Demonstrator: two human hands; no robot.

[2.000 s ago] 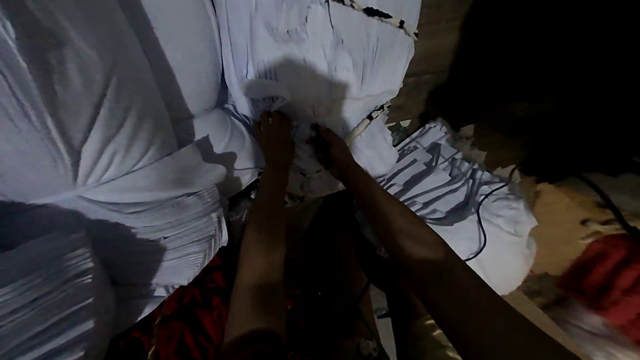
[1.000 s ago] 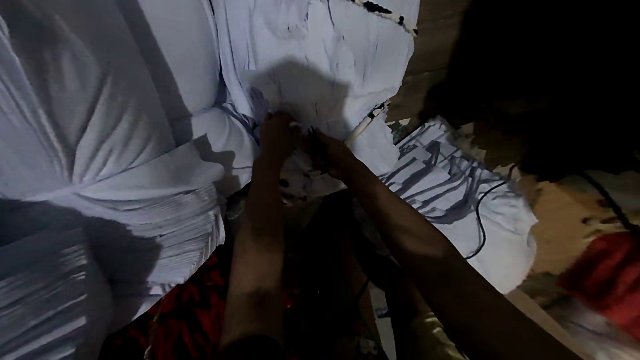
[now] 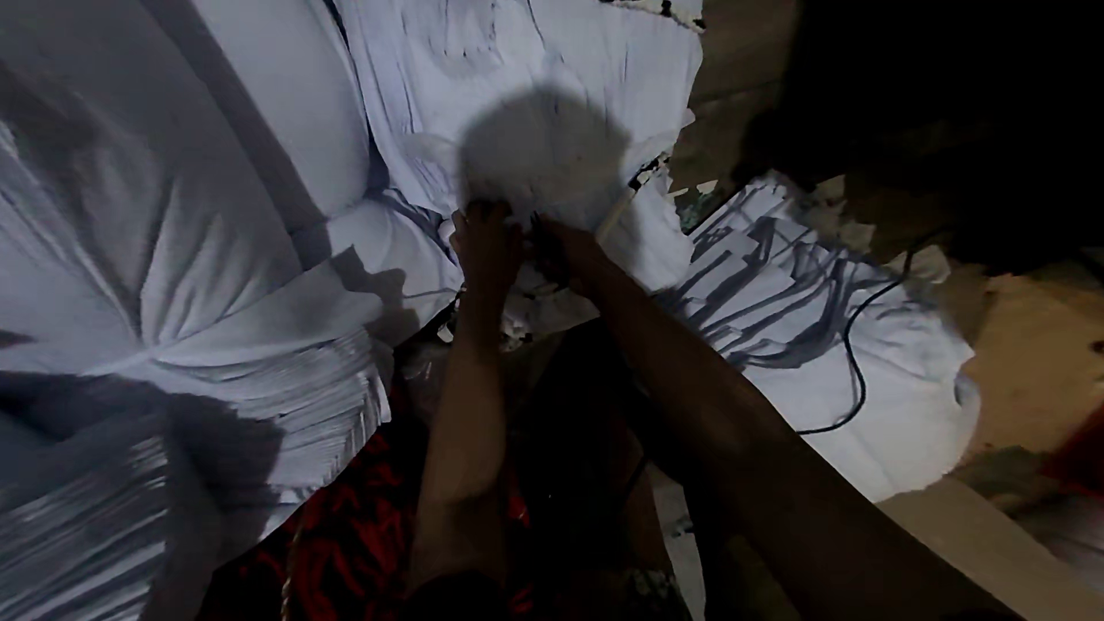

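Observation:
Both of my hands are close together in shadow, over the lower part of a pile of white fabric. My left hand has its fingers bent down onto the white cloth. Just right of it, my right hand is closed around a small dark object whose kind I cannot tell; its dark tip points up and away from me. Fingertips of both hands are dim, and what lies between them is partly hidden.
Large white fabric bundles and folded stacks stand on the left. Right of my forearm lies another white fabric bundle with a black cord across it. Red and black cloth is below. Brown cardboard-like sheet lies far right.
My left hand came closer to my right hand between the first and second frames. Both stay low on the white fabric, side by side.

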